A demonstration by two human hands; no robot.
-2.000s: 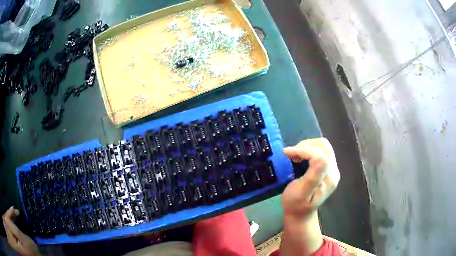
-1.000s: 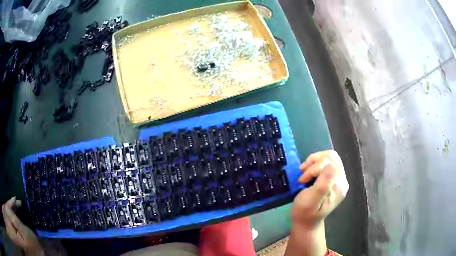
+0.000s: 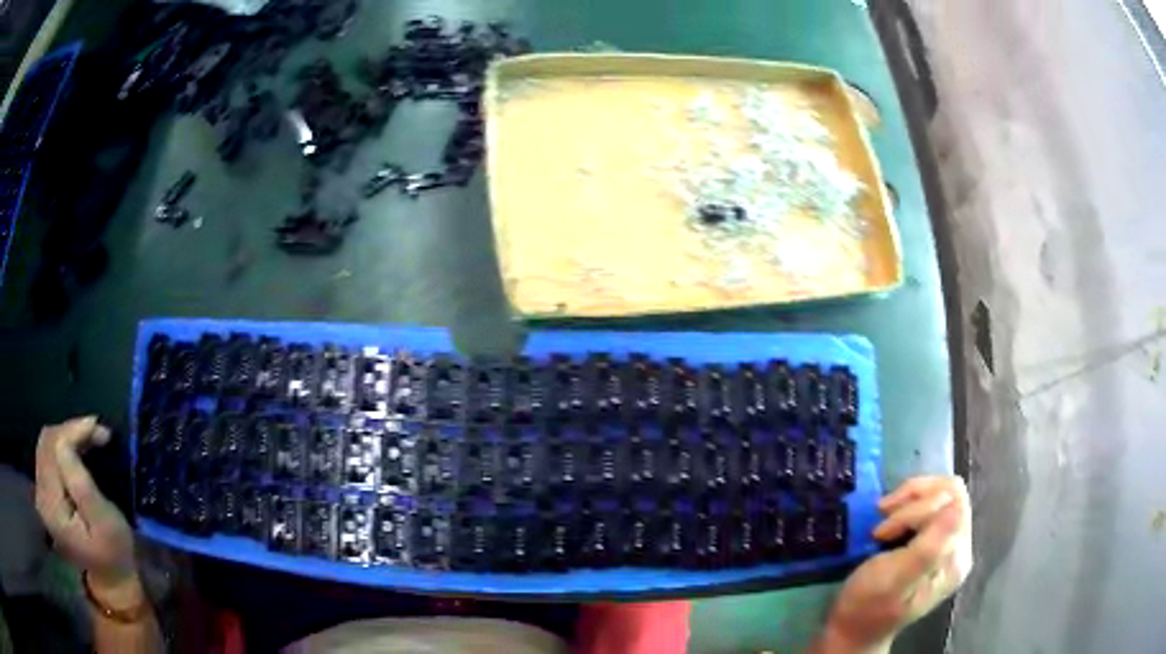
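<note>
A long blue sheet (image 3: pixel 866 422) lies across the view in front of me, level with the near edge of the green-topped bench. Three tight rows of black assembled units (image 3: pixel 512 460) cover it. My left hand (image 3: pixel 83 498) is at the sheet's left end, fingers beside its edge; whether it grips the sheet is unclear. My right hand (image 3: pixel 923 543) holds the sheet's lower right corner, with fingertips on the edge.
A shallow tan tray (image 3: pixel 575 311) with silvery bits and one dark piece lies beyond the sheet. Loose black parts (image 3: pixel 320 109) lie heaped to its left. Another filled blue sheet (image 3: pixel 26 141) shows at the far left. A grey surface (image 3: pixel 1061 319) runs along the right.
The view has swung left. The sheet has gone from tilted to nearly level in view. The tray appears farther right, the second blue sheet has come into view, and the clear bag has left it.
</note>
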